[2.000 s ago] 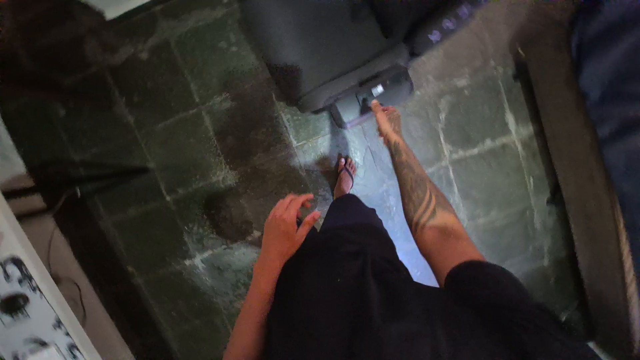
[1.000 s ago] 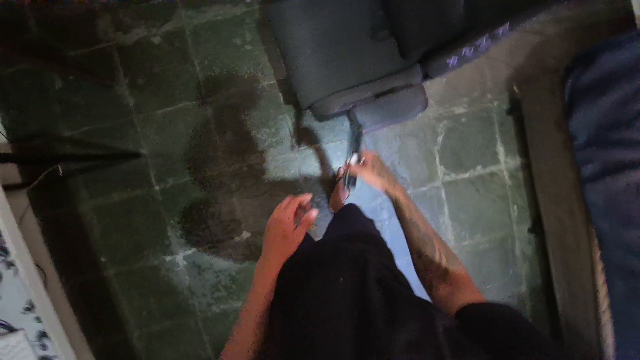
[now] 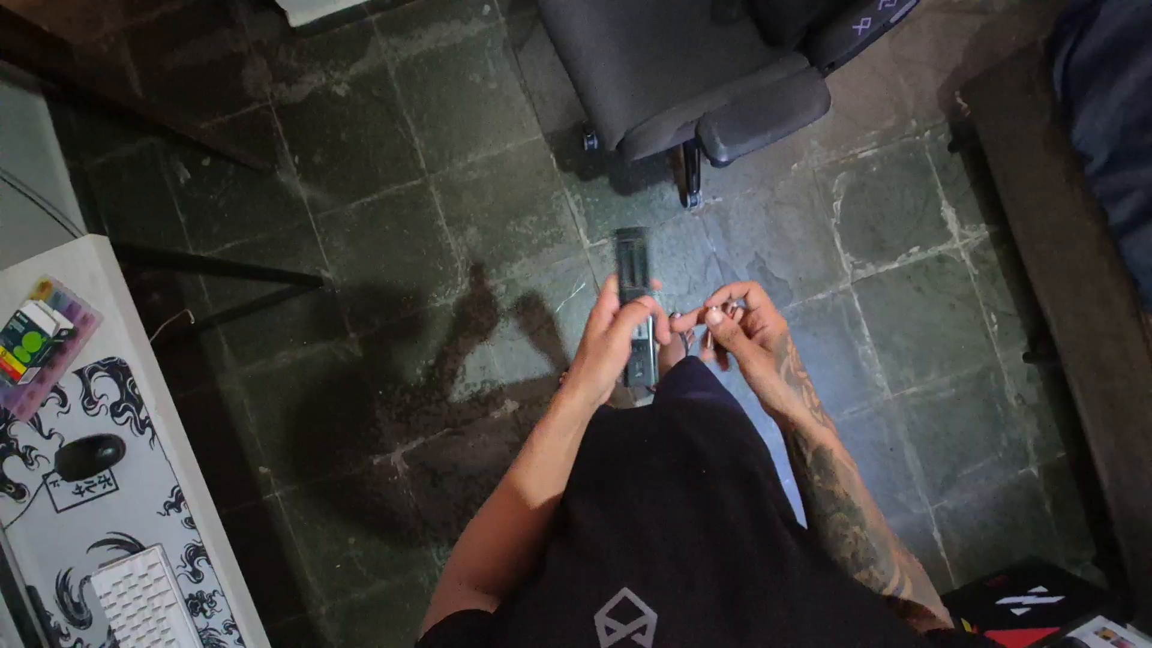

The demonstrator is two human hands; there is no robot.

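My left hand [image 3: 621, 328] grips a long, narrow dark object [image 3: 633, 256] with a partly clear look, perhaps a case; it points away from me over the floor. Just to its right is my right hand [image 3: 742, 328], thumb and fingers pinched together around something small and light that is too small to name. The fingers of both hands are close to each other. Below them are my dark shorts and part of a foot in a flip-flop.
A dark padded chair [image 3: 666, 72] on casters stands ahead. At left, a white desk [image 3: 166, 423] carries a black mouse [image 3: 90, 457], a white keyboard [image 3: 144, 598] and a small box [image 3: 34, 340]. A dark wooden frame [image 3: 1035, 225] with blue fabric runs along the right.
My right hand has come back from the chair's edge toward my body. The long dark object is now in my left hand, which was apart from my right hand before.
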